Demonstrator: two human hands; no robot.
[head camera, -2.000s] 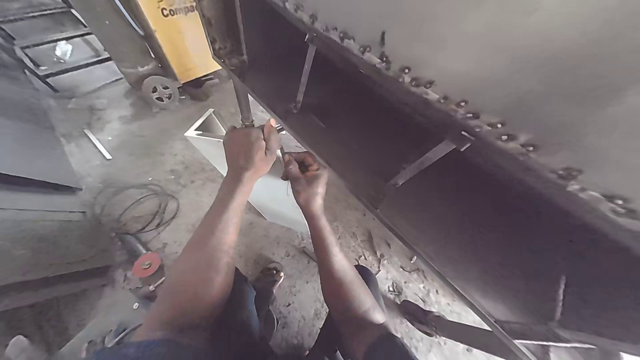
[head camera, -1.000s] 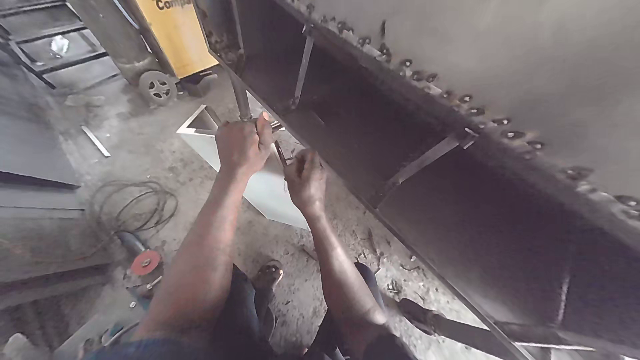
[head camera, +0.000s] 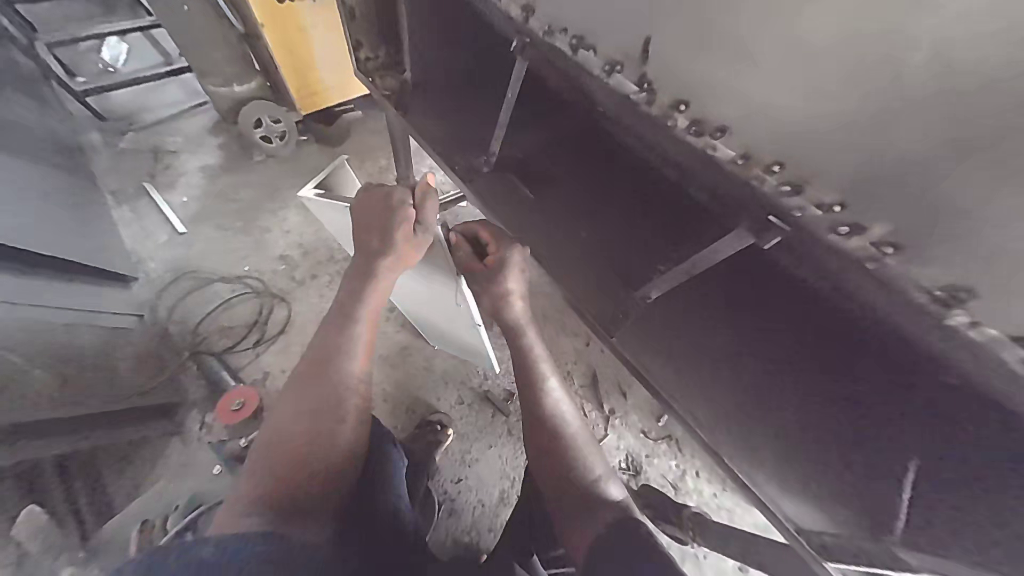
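My left hand (head camera: 394, 224) is closed around the lower end of a dark metal bar (head camera: 400, 148) that runs up beside the large dark metal trough (head camera: 592, 200). Just right of it, my right hand (head camera: 494, 268) has its fingers curled at a small dark, thin piece (head camera: 446, 232); what this is cannot be made out. Beneath both hands stands a pale sheet-metal piece (head camera: 424, 300) with an open, angular top frame. Flat metal braces (head camera: 700, 260) cross the trough, and a row of bolts (head camera: 774, 168) lines its upper edge.
An angle grinder with a red disc (head camera: 238, 406) lies at the lower left, near a coiled cable (head camera: 240, 316). A yellow wheeled machine (head camera: 308, 56) stands at the top. A metal strip (head camera: 165, 208) and scraps (head camera: 498, 402) lie on the concrete floor. My foot (head camera: 428, 436) is below my hands.
The left hand stays at the bar. My right hand has shifted slightly and its fingers have changed position at the small dark piece.
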